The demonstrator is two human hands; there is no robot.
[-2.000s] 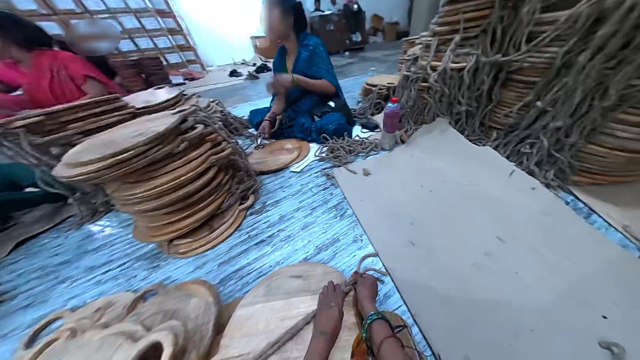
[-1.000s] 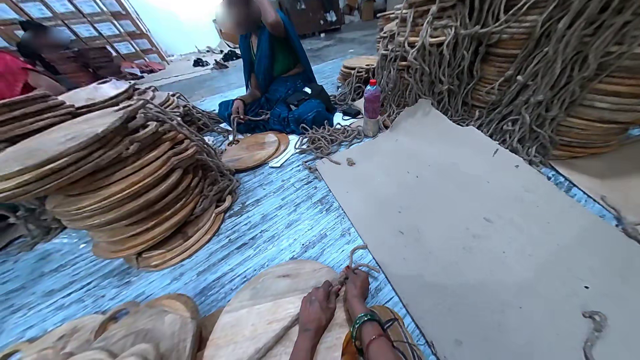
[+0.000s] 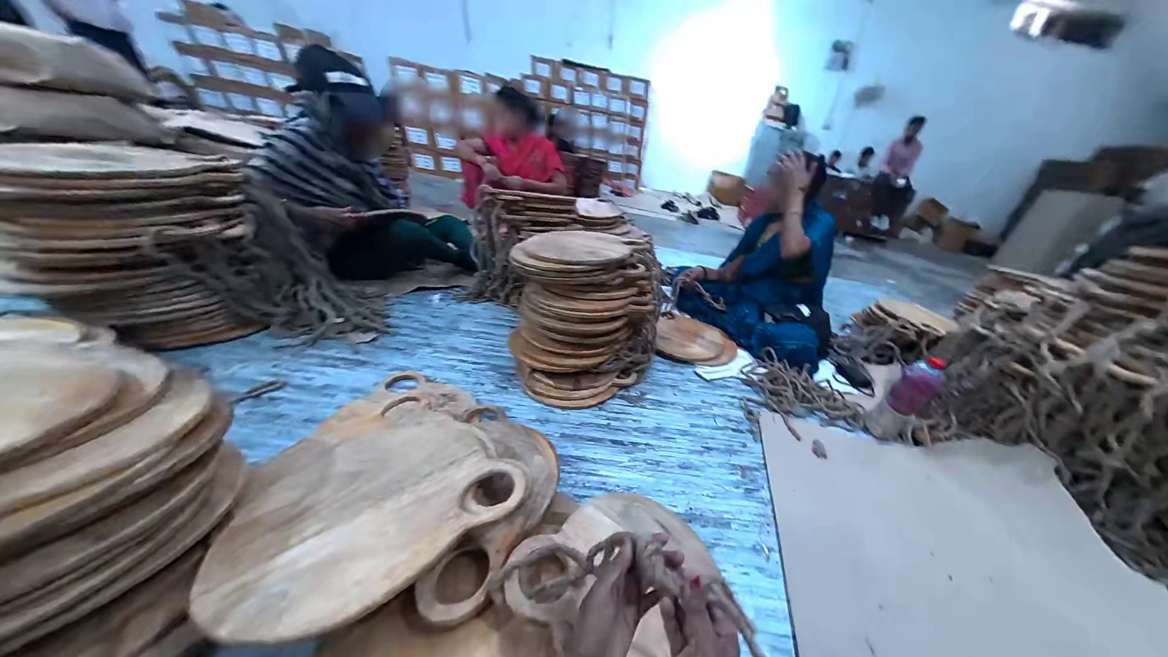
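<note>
At the lower middle of the head view, a grey-brown rope (image 3: 605,545) passes by the ring handle of a round wooden board (image 3: 671,529); whether it is threaded through the hole I cannot tell. My left hand (image 3: 607,607) pinches the rope just right of that ring. Close beside it, my right hand (image 3: 698,616) has its fingers on the same rope, whose strands run down to the right. Both hands are partly cut off by the lower edge. Left of them lies a larger wooden board with a ring handle (image 3: 347,520), on top of other boards.
Stacks of wooden boards stand at the left (image 3: 100,493) and ahead (image 3: 575,310). A cardboard sheet (image 3: 958,547) covers the floor at right, near a bottle (image 3: 915,388) and roped boards (image 3: 1077,392). Several people sit further off, one in blue clothing (image 3: 776,265).
The view has swung left and up. The rope, earlier stretched across the board under both hands, is now bunched between my fingers beside the ring handle. The person in blue has a hand raised to the head.
</note>
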